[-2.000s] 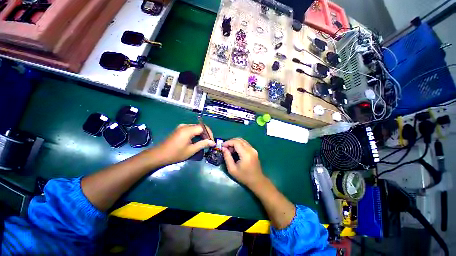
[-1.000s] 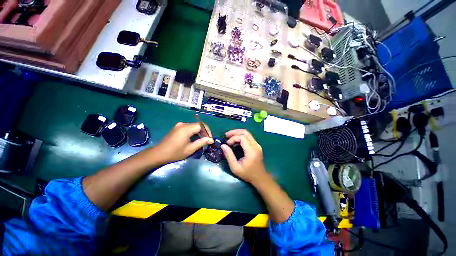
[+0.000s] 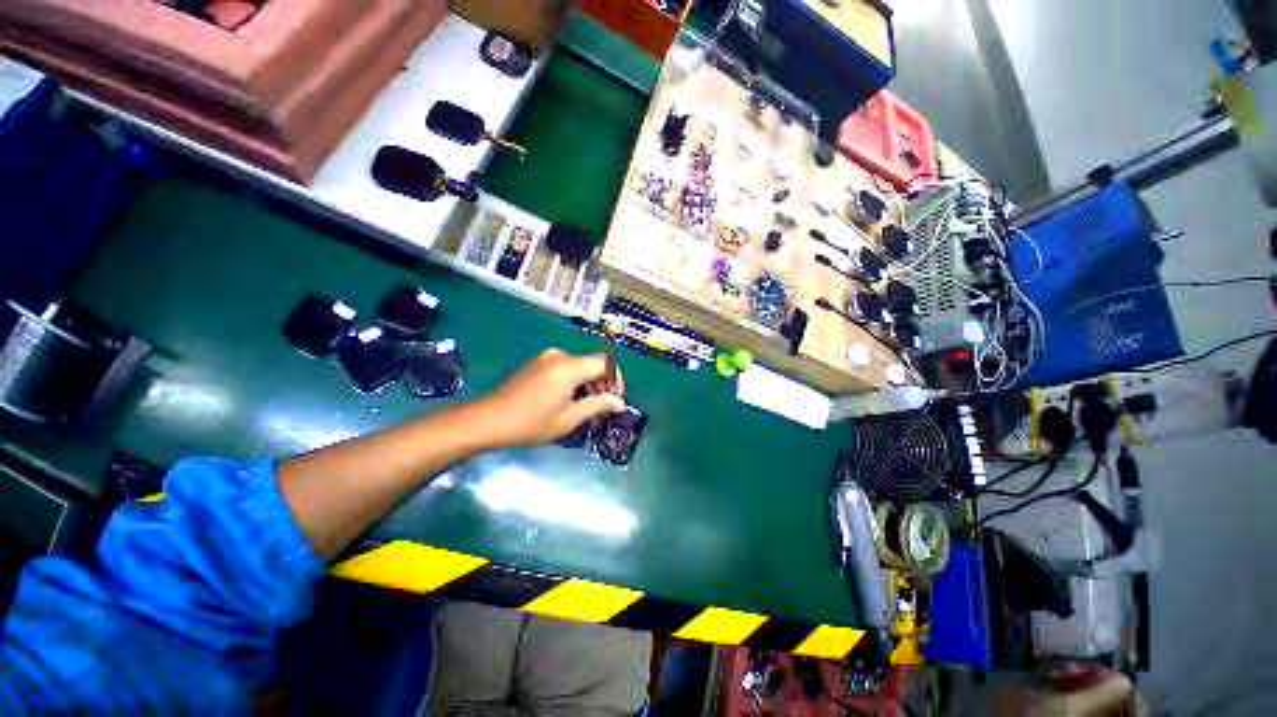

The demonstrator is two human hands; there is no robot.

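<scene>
My left hand point(image 3: 553, 399), coming in from the left, pinches thin dark tweezers point(image 3: 611, 370), partly hidden by its fingers. Its fingertips are at the upper left edge of a small open black housing point(image 3: 618, 437) with visible innards, lying on the green mat. A dark flat piece shows just left of the housing, partly under the hand. A blurred skin-coloured shape, seemingly my right hand point(image 3: 1078, 695), is cut off by the bottom right edge; whether it holds anything cannot be told.
Several black housings point(image 3: 374, 359) with white labels lie left on the mat. Behind are a compartment tray point(image 3: 529, 262), a wooden parts board point(image 3: 658, 280) and a white strip point(image 3: 783, 397). At right are a fan point(image 3: 901, 451), a grey cylindrical tool point(image 3: 861, 555) and a tape roll point(image 3: 917, 538).
My right hand has left the housing; its arm and sleeve are gone from the middle. My left hand stays by the housing with the tweezers. The whole view has shifted and tilted.
</scene>
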